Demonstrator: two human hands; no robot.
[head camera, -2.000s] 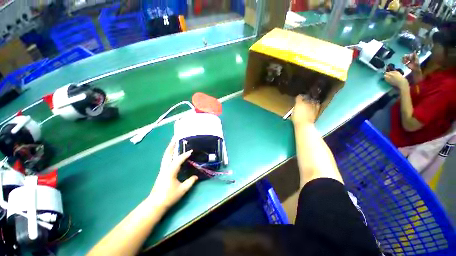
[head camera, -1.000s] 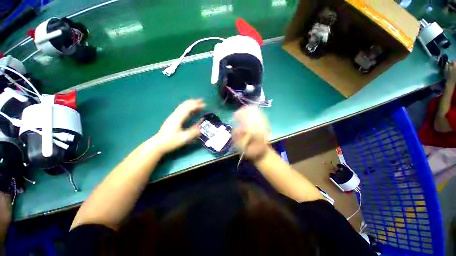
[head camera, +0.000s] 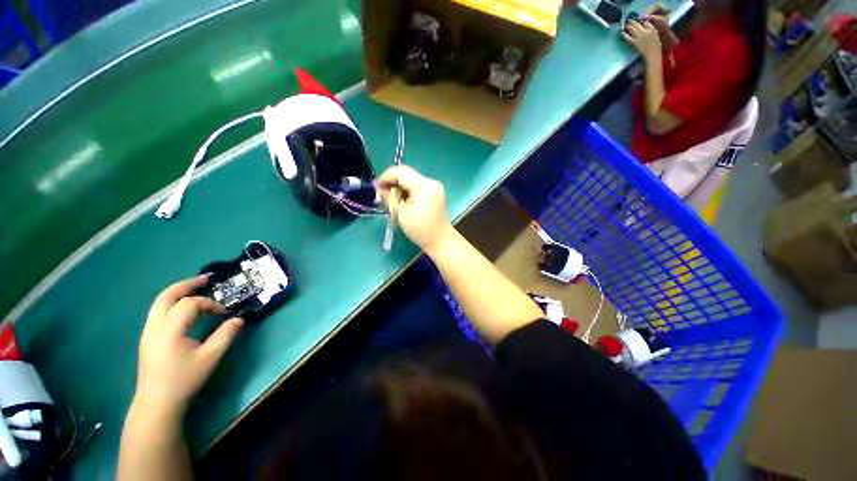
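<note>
A white camera housing (head camera: 317, 141) with a black hollow, thin coloured wires and a red part behind it stands on the green bench. Its white cable trails left to a plug. A front camera module (head camera: 249, 284), a black shell with a pale board, lies open side up nearer the front left. My left hand (head camera: 180, 343) holds its left end between fingers and thumb. My right hand (head camera: 415, 209) is closed around thin metal tweezers (head camera: 400, 141), right beside the housing's wire ends. Whether the tweezers touch a wire cannot be told.
An open cardboard box (head camera: 442, 103) with modules stands behind. Another housing (head camera: 23, 395) sits at the lower left. A blue basket (head camera: 658, 254) with white-red units is right, below the bench edge. A person in red (head camera: 700, 80) works at the upper right. The conveyor (head camera: 141, 113) runs behind.
My right hand came out of the box and now holds tweezers at the housing wires. The module appeared on the bench and now lies left of the housing, under my left hand.
</note>
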